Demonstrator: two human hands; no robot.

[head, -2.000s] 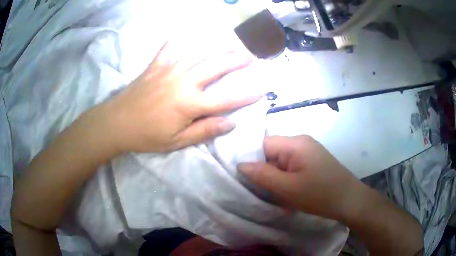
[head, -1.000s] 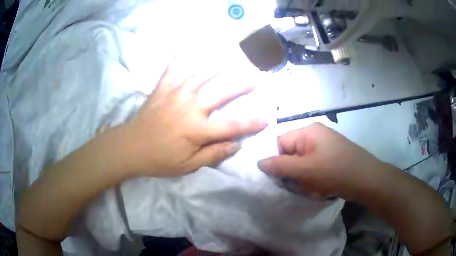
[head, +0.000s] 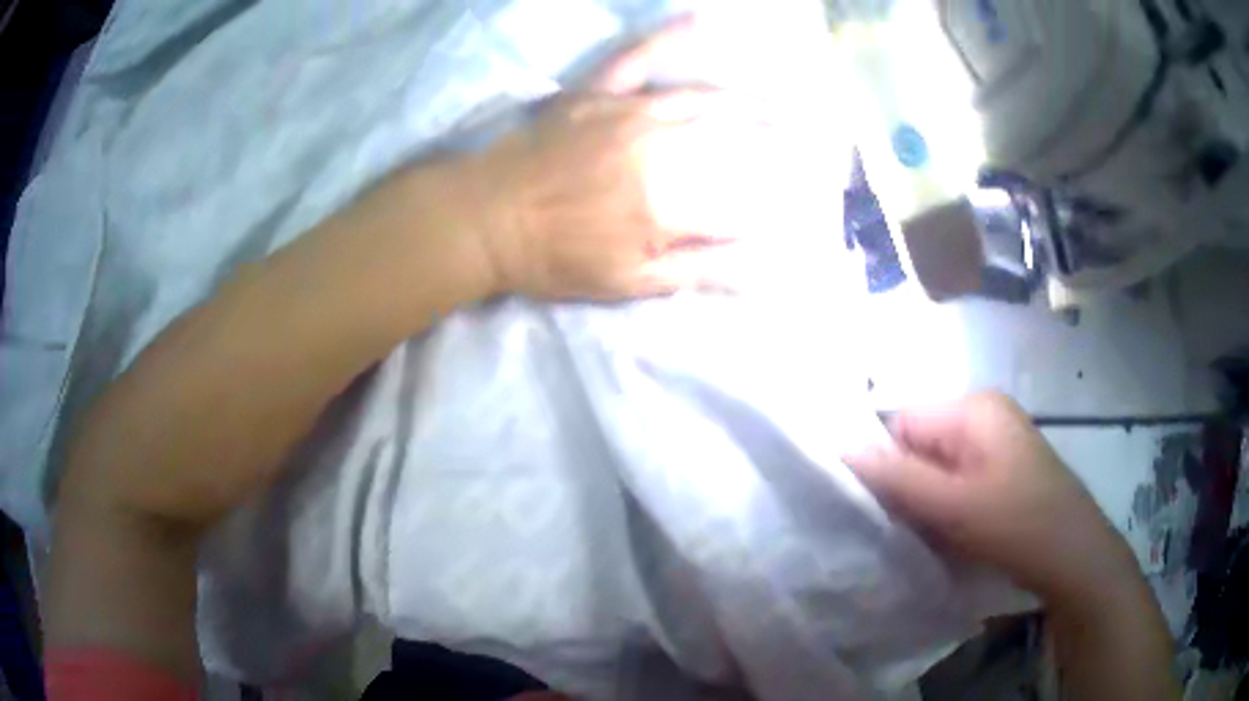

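Observation:
A large pale fabric panel (head: 507, 479) covers the table and hangs in folds towards me. My left hand (head: 603, 192) lies flat on it, fingers apart, its fingertips washed out by the lamp glare. My right hand (head: 959, 466) pinches the fabric's right edge between thumb and curled fingers, just in front of the needle area. The sewing machine head (head: 1096, 123) is at the upper right, with a brown flap (head: 945, 249) below a blue round mark (head: 908, 144). Needle and presser foot are hidden in the glare.
The white machine bed (head: 1096, 349) with a dark seam line lies right of the fabric. Its right end shows dark worn patches (head: 1164, 479). Dark clothing (head: 445, 671) of the wearer shows at the bottom edge.
The view has shifted, so the machine head sits further right and lower. My left hand lies further up the fabric, its fingers more in the glare. My right hand still pinches the edge.

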